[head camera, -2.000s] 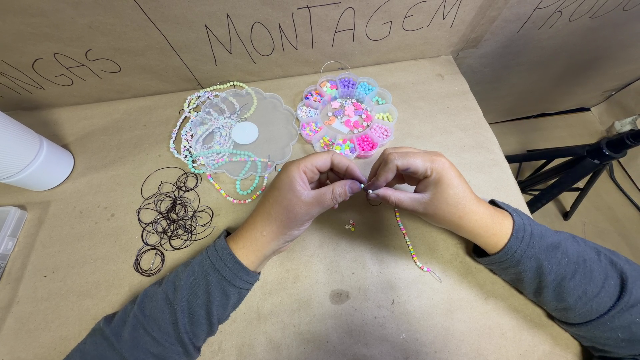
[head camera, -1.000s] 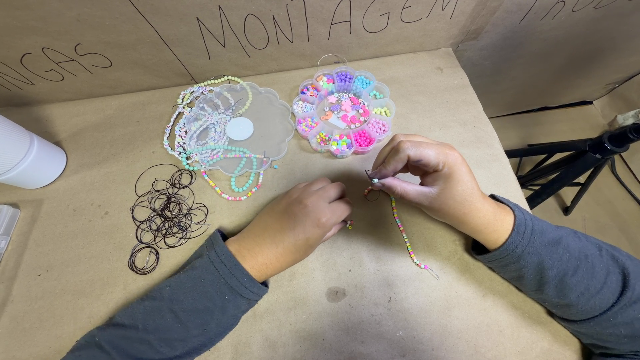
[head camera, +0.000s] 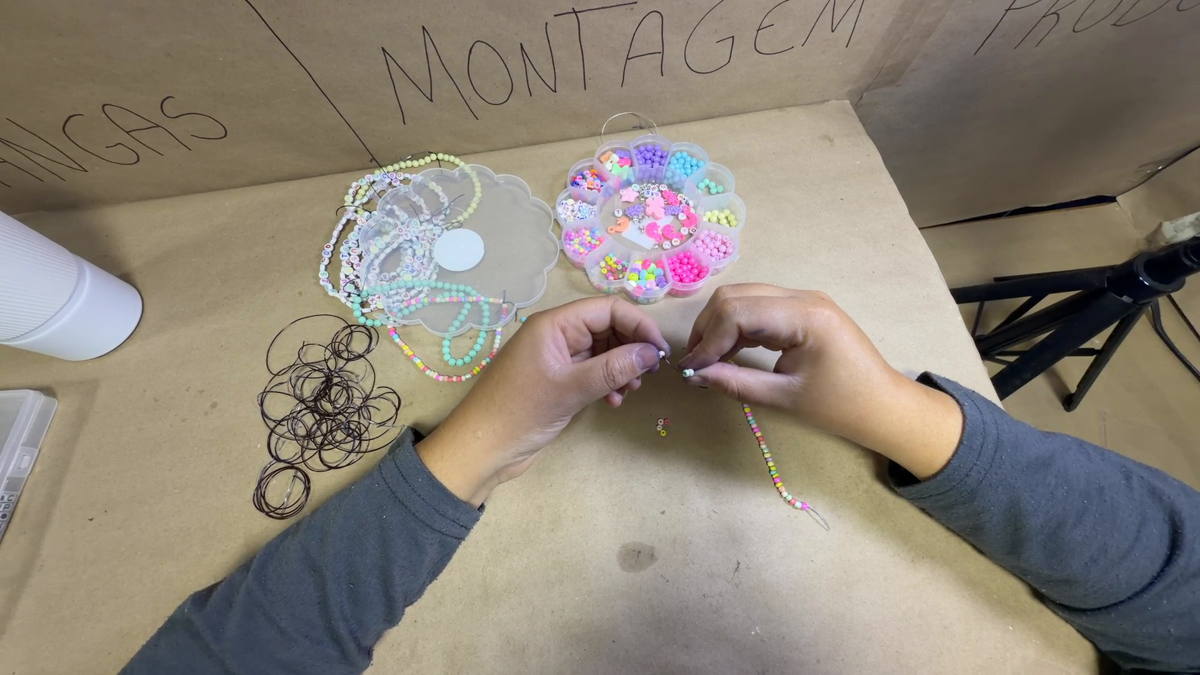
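My left hand pinches a small white bead between thumb and forefinger at the end of a thin cord. Close beside it, my right hand grips the cord, with a pale bead at its fingertips. From under the right hand a strand of multicolored seed beads hangs down across the paper-covered table and ends in a bare loop. A few loose beads lie on the table below the hands. Behind the hands stands a flower-shaped clear bead box with sorted colored beads.
Beaded strands lie over the clear scalloped lid. A tangle of dark cord is left of my left forearm. A white bottle and a clear plastic case are at the far left. Beyond the table's right edge stands a black tripod.
My left hand has come up from the tabletop near the loose beads, where it was one second ago, to my right hand, and now pinches a white bead.
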